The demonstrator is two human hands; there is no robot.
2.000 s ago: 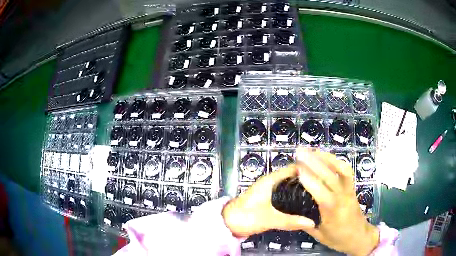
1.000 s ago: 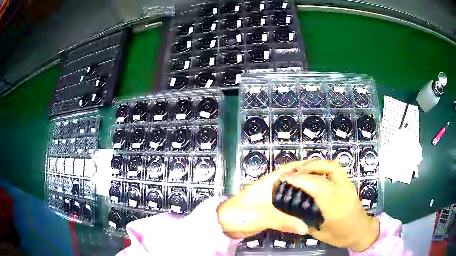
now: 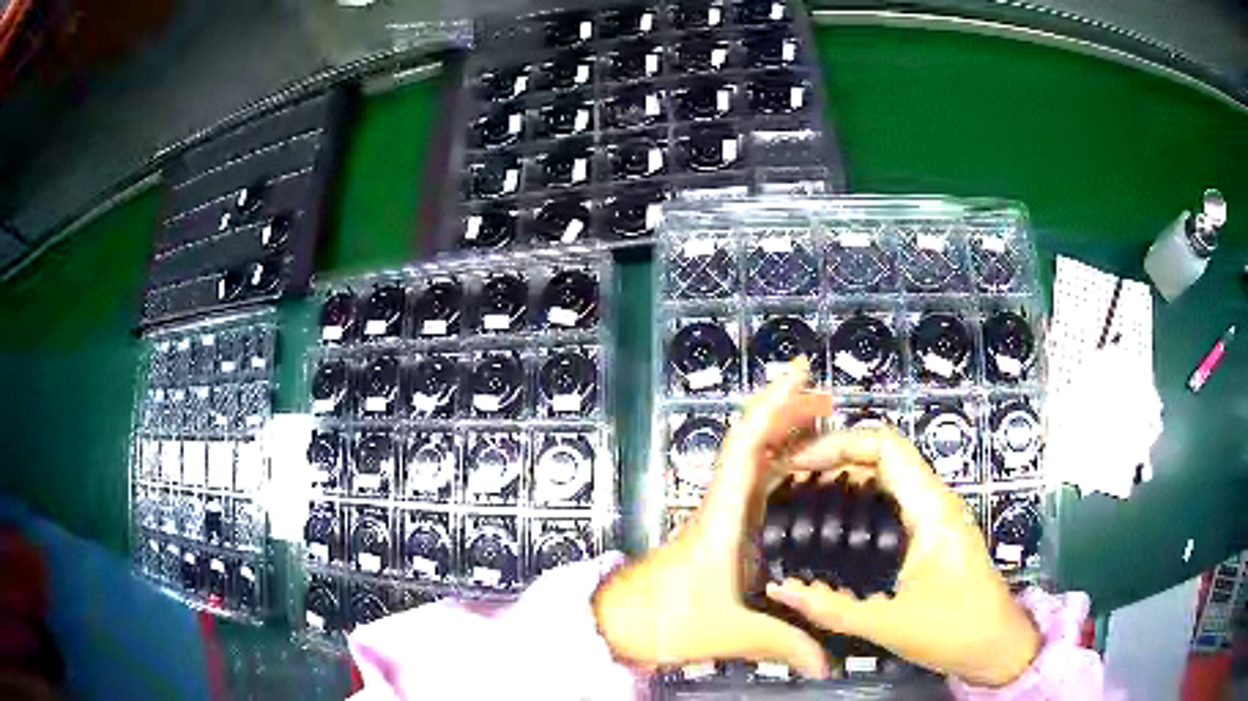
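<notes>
A ribbed black stack of round units (image 3: 838,537) lies on its side above the lower half of the right clear blister tray (image 3: 854,208). My right hand (image 3: 944,589) grips it from the right, thumb along its near side and fingers over the top. My left hand (image 3: 705,568) is at the stack's left end, fingers raised and thumb below, curved around that end; whether it bears on the stack is hard to tell. The tray's top row shows crosshatched pockets without black units. The rows below hold round black units with white labels. My hands hide several lower pockets.
A second clear tray (image 3: 459,260) of black units stands left, a smaller clear tray (image 3: 205,329) far left. Behind are a black tray (image 3: 459,137) with labelled units and a dark ridged tray (image 3: 322,151). At right are paper sheets (image 3: 1095,397), a white bottle (image 3: 1177,258) and a pink marker (image 3: 1211,359).
The stack has turned from end-on and tilted to lying nearly level, its ribs showing. My left hand's fingers have lifted and opened away from it. My right hand still holds it.
</notes>
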